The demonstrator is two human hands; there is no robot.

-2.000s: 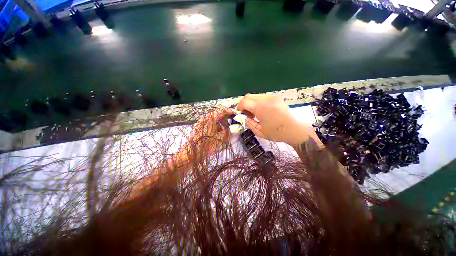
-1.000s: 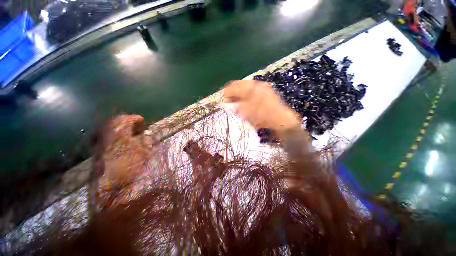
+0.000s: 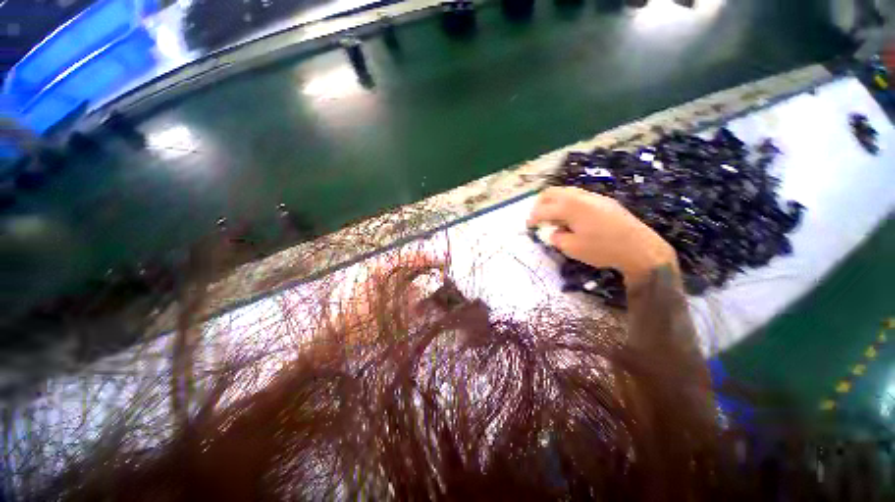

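The heap of small, shiny black parts (image 3: 716, 196) lies on the white tabletop at the right. My right hand (image 3: 599, 233) is at the heap's left edge with its fingers curled. A pale spot shows at its fingertips, a finger cover or a held part; I cannot tell which. My left hand (image 3: 393, 289) is over the white top left of centre, mostly hidden behind hair. What it holds cannot be made out. A few dark pieces (image 3: 456, 302) lie on the white top just right of my left hand, partly covered by hair.
The green conveyor belt (image 3: 442, 127) runs beyond the pale rail (image 3: 510, 181), with dark units on it, one (image 3: 358, 65) near its far side. A blue bin (image 3: 83, 59) is at upper left. A tiny black cluster (image 3: 864, 132) lies on the tabletop's far end. Hair covers the lower view.
The view has turned. My hands were together around a pale-tipped piece two seconds ago and are now apart. My left hand has come back from the belt side; my right hand is at the heap.
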